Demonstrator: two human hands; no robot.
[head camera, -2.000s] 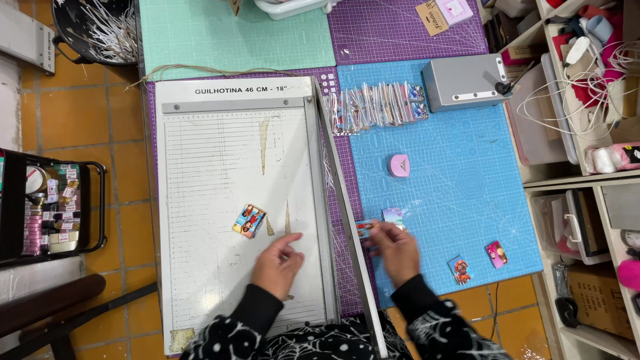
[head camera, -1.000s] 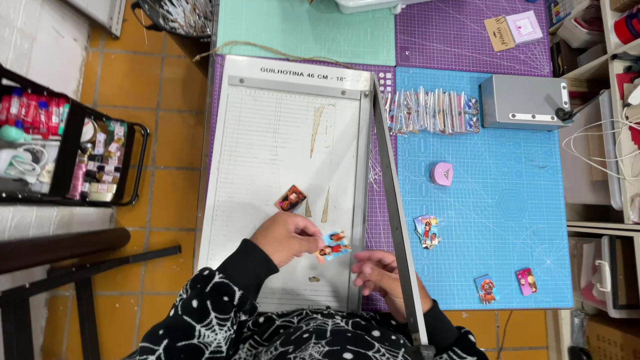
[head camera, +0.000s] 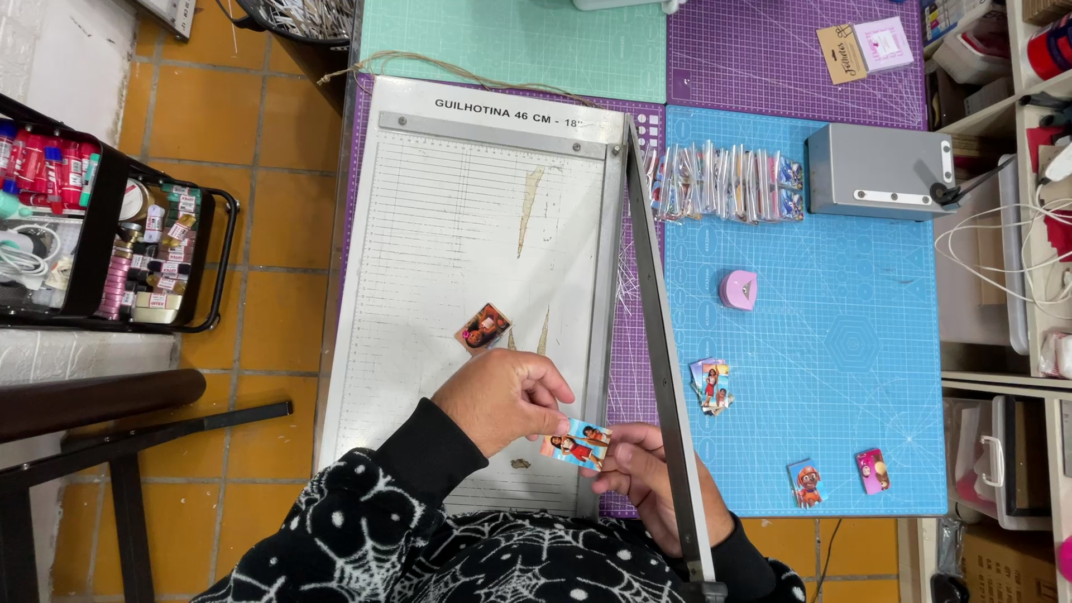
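Observation:
Over the lower part of a white guillotine paper cutter (head camera: 452, 243), my left hand (head camera: 507, 398) pinches the left end of a small printed picture card (head camera: 578, 445). The fingers of my right hand (head camera: 657, 477) hold the card's right end, under the cutter's raised blade arm (head camera: 666, 335), which partly covers that hand. Another small stack of picture cards (head camera: 483, 327) lies on the cutter bed just above my left hand. On the blue cutting mat (head camera: 812, 335), right of the blade arm, is a small pile of cards (head camera: 712, 386) with similar pictures.
Two more card stacks (head camera: 806, 483) (head camera: 873, 471) and a pink corner punch (head camera: 738, 290) sit on the blue mat. Behind them are a row of clear-wrapped packets (head camera: 727, 184) and a grey metal box (head camera: 875, 170). A black cart (head camera: 219, 260) stands at left, shelves (head camera: 997, 368) at right.
My right hand has come left from the blue mat to the card. One second ago my left hand alone held the card; both hands touch it now. The view has shifted.

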